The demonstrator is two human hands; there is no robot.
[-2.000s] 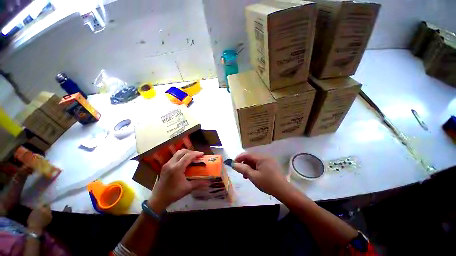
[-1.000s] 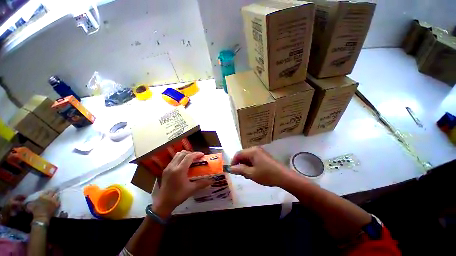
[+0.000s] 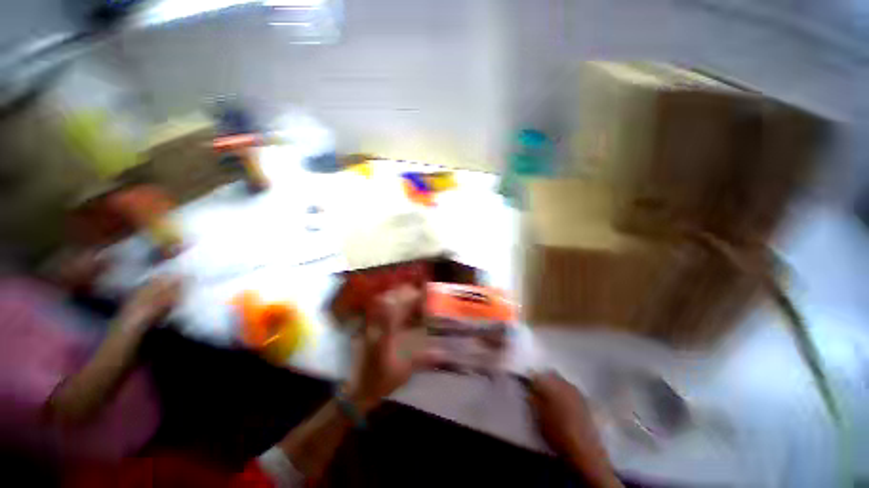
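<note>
The whole view is blurred. The orange retail box [image 3: 472, 303] stands near the table's front edge, its orange top upward. My left hand [image 3: 386, 348] is at its left side, with the thumb over the box's front, and appears to grip it. My right hand [image 3: 562, 410] is low at the table's front edge, right of the box and apart from it; its fingers are smeared, and whether it holds the knife cannot be told. The open brown inner carton [image 3: 395, 240] lies behind my left hand, with orange boxes in its dark opening.
Brown closed cartons [image 3: 581, 286] are stacked at the right. A whitish roll [image 3: 657, 400] lies in front of them. An orange-and-yellow tape dispenser [image 3: 272, 327] is at the left. Another person's hand [image 3: 152, 300] and pink sleeve are at far left. A teal bottle [image 3: 532, 157] stands behind.
The view has swung left, so things appear further right and blurred. My right hand has left the box's side and dropped to the table's front edge. My left hand remains at the box.
</note>
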